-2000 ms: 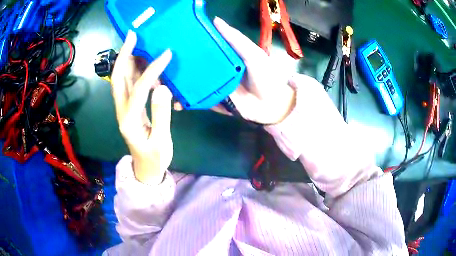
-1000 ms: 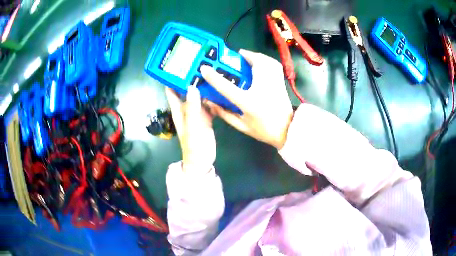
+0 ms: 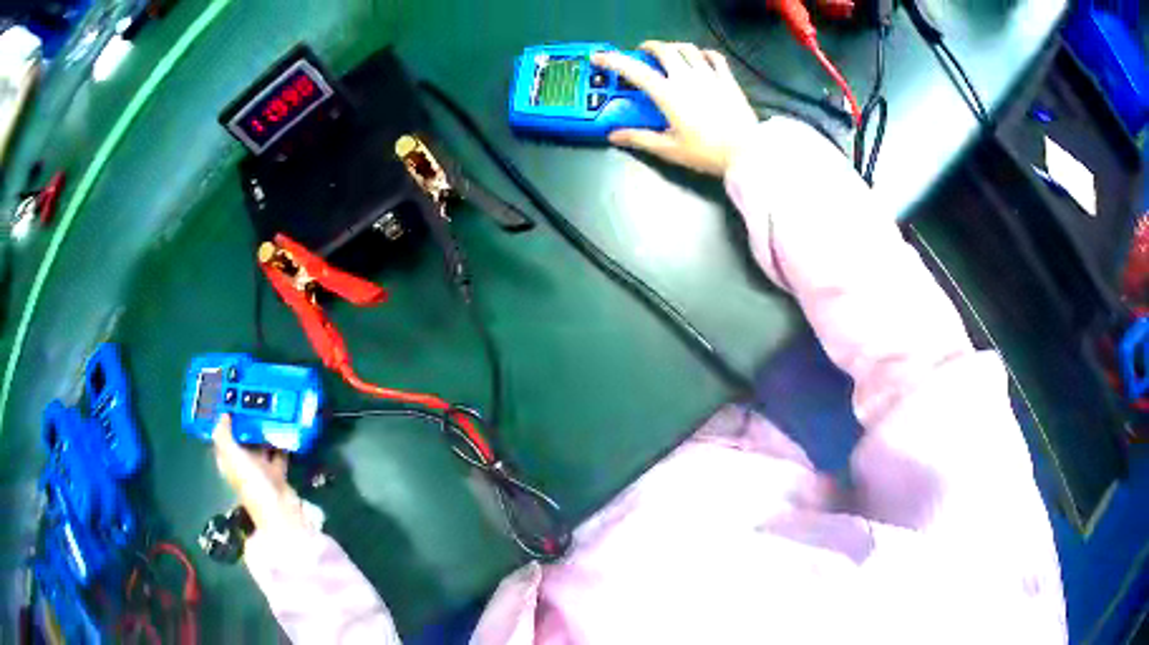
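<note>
My left hand (image 3: pixel 267 485) is at a blue battery tester (image 3: pixel 290 413) at left, one finger on its face by the small screen, the other fingers partly hidden. My right hand (image 3: pixel 701 111) grips the lower end of a second blue tester (image 3: pixel 554 124) at upper centre, a finger at its keys; its screen is lit green. A black test box (image 3: pixel 330 189) stands between them, its voltage display (image 3: pixel 280 103) glowing red. A red clamp (image 3: pixel 315 330) and a black clamp (image 3: pixel 444 208) grip its brass posts. Their leads (image 3: pixel 473 435) loop near my body.
Several blue testers (image 3: pixel 82 485) and red leads (image 3: pixel 164 567) lie at lower left. A small dark metallic part (image 3: pixel 224 536) is by my left wrist. A thick black cord (image 3: pixel 592 252) crosses the bench. More red leads (image 3: pixel 825 63) are at top right, beside a black tray (image 3: pixel 1008 239) with white paper.
The view has shifted, and the test box and display now show. My hands were together on one tester; they are now far apart, each at a separate tester.
</note>
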